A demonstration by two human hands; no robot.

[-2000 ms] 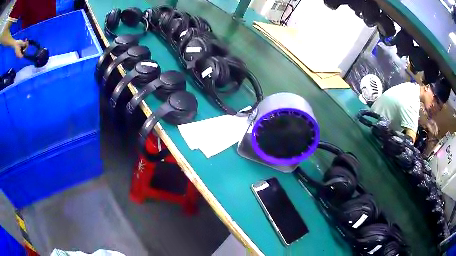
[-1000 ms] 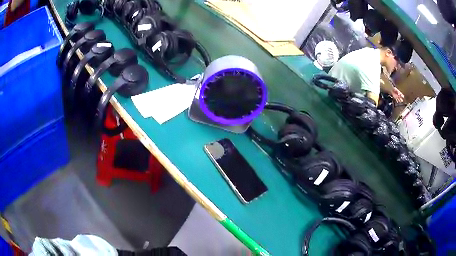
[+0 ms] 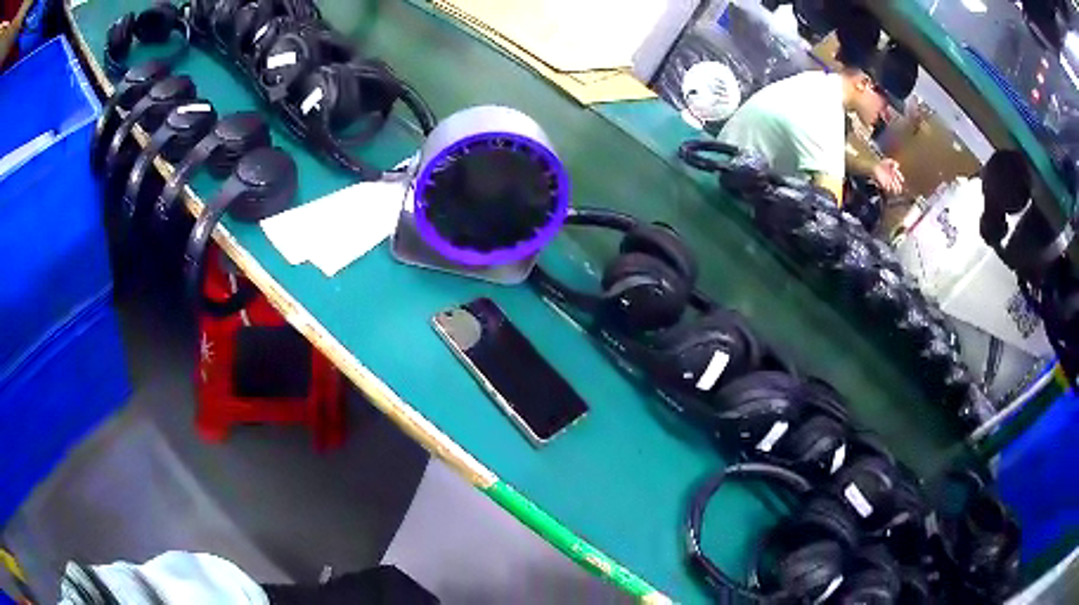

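Note:
Neither of my hands can be made out. Light striped cloth (image 3: pixel 166 579) and a dark shape beside it are cut off by the bottom left edge; I cannot tell what the dark shape is. On the green bench (image 3: pixel 391 319), a smartphone (image 3: pixel 511 369) lies flat with its dark glass up. Black over-ear headphones (image 3: pixel 648 281) lie in a row along the right, several with white stickers on their cups. More headphones (image 3: pixel 260 177) hang over the bench's left edge.
A fan with a purple rim (image 3: pixel 491 195) stands beside white paper sheets (image 3: pixel 337 225). A red stool (image 3: pixel 272 366) is under the bench edge. Blue bins (image 3: pixel 59 272) are at left. Another person (image 3: pixel 787 130) leans beyond the bench at upper right.
The view has shifted right and down, so the fan, phone and headphones sit further left and higher in the picture. Headphones at the lower right and the dark shape at bottom left have entered view.

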